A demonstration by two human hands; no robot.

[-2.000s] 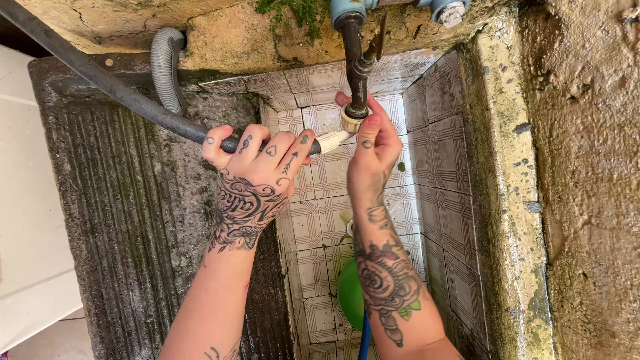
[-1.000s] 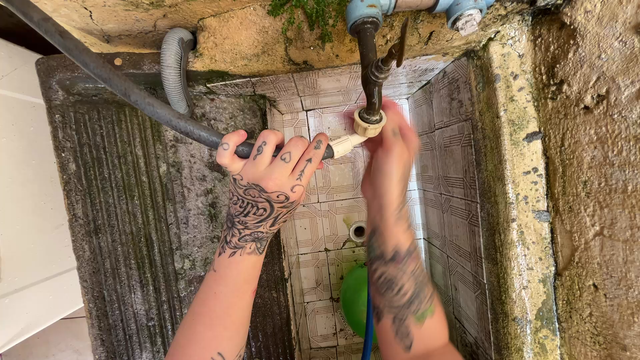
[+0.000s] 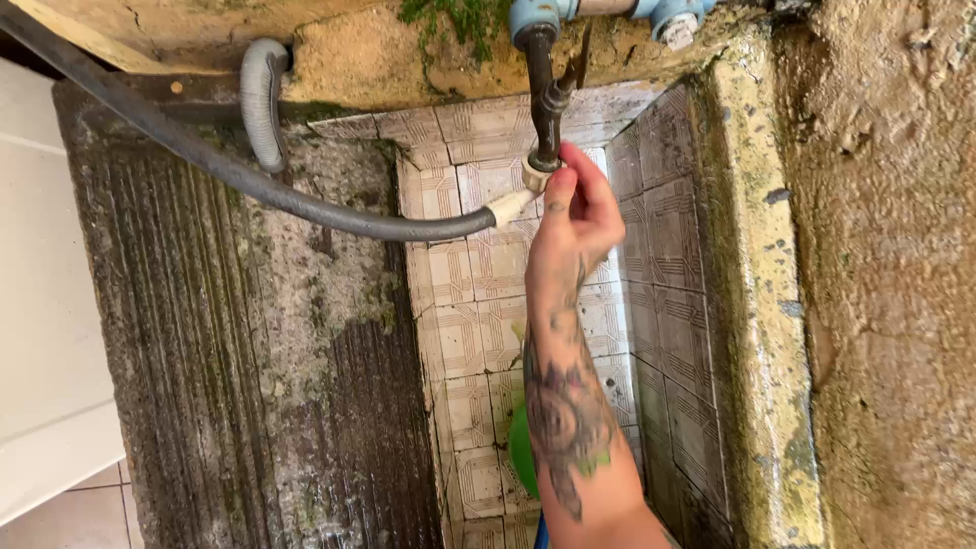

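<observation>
With thumb and fingertips, my right hand (image 3: 576, 206) grips the white plastic hose nut (image 3: 537, 174) at the mouth of a dark metal tap (image 3: 546, 122). From the nut a white elbow fitting (image 3: 509, 206) runs into a grey rubber hose (image 3: 328, 213), which curves away to the upper left. The tap's lever (image 3: 585, 57) points up, to the right of its body. My left hand is out of view. The far fingers of my right hand are partly hidden behind the nut.
A ribbed concrete washboard (image 3: 175, 320) lies left of the tiled basin (image 3: 457, 335). Inside the basin, my forearm partly covers a green round object (image 3: 522, 450) and a blue tube (image 3: 541, 530). A grey corrugated hose (image 3: 263, 107) comes out at the back; a mossy ledge (image 3: 762, 305) borders the right.
My left hand has let go of the grey hose and left the view. The hose now hangs in a lower curve. My right hand, blurred beside the nut a second ago, is back on it.
</observation>
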